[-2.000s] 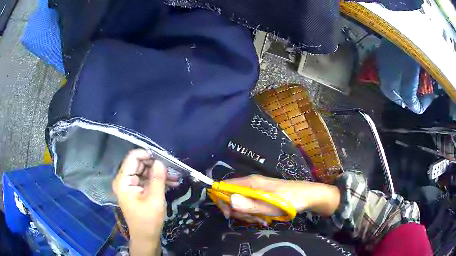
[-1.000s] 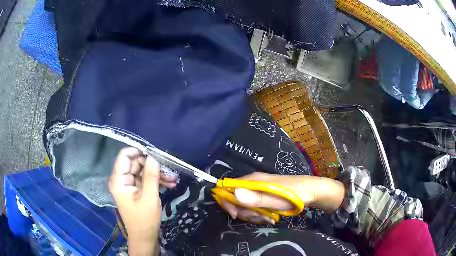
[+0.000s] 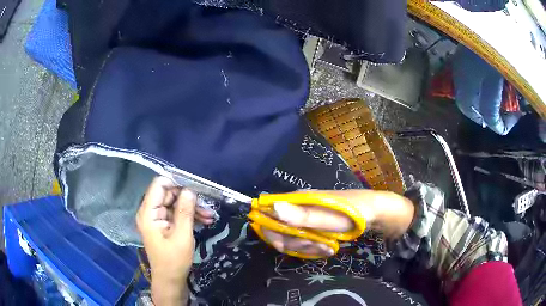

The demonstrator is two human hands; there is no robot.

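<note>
A dark navy denim garment (image 3: 197,101) lies over my lap, its opening towards me with a whitish edge strip (image 3: 120,154) and paler grey reverse side. My left hand (image 3: 170,218) pinches the edge of the opening between thumb and fingers. My right hand (image 3: 311,224) holds yellow-handled scissors (image 3: 353,218) by the loops. The blades point left along the edge, with the tips close to my left fingertips. The blades look nearly closed; whether cloth lies between them cannot be told.
A blue plastic crate (image 3: 72,251) stands at lower left. A woven brown chair (image 3: 359,146) and a metal tube (image 3: 449,161) are right of the garment. A white-topped table with a yellow-brown edge (image 3: 479,51) is at upper right. Dark cloth (image 3: 359,27) hangs at the top.
The scissor handles have risen slightly and the loops appear more spread. My left hand remains at nearly the same spot on the edge.
</note>
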